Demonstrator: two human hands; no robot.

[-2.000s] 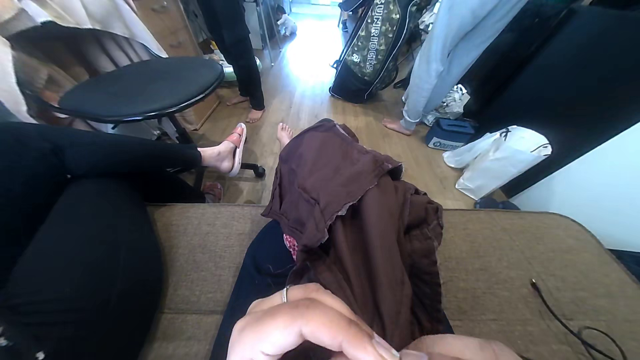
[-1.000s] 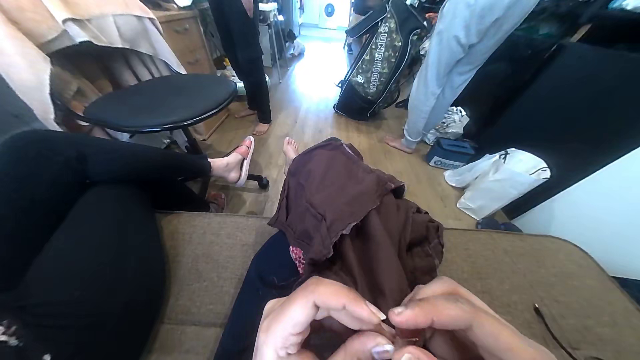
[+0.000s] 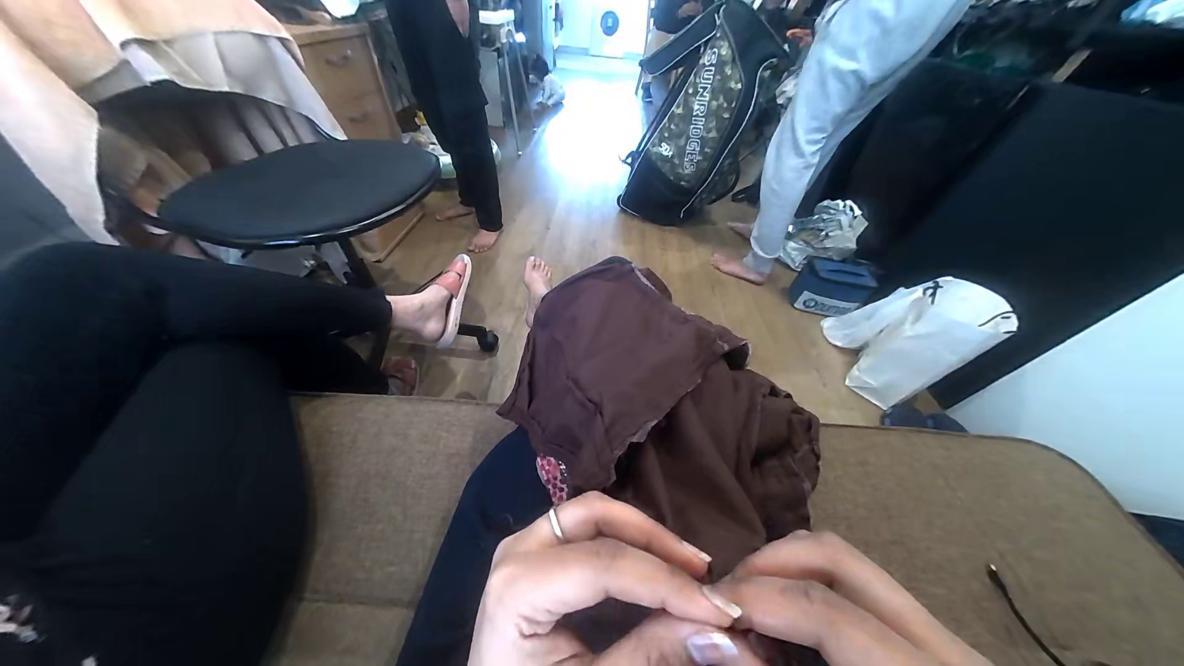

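Observation:
Brown cloth [image 3: 638,370] with frayed edges lies bunched over my lap, a patch of pink patterned fabric [image 3: 552,478] showing at its left side. Low in the view, my left hand [image 3: 592,583], a ring on one finger, has its fingertips pinched together above the cloth. My right hand [image 3: 832,601] meets it from the right, fingertips touching those of the left. Whatever may be between the fingers is too small or hidden to make out.
I sit on a brown fabric sofa [image 3: 925,490]; a black cable [image 3: 1022,615] lies at right. A person in black trousers [image 3: 166,416] sits at left, beside a black round-seated chair [image 3: 305,190]. Two people stand ahead near a golf bag [image 3: 708,111]. A white bag [image 3: 925,347] is on the floor.
Two seconds ago the right hand was mostly below the view; both hands now show with fingertips together. The cloth stays on my lap.

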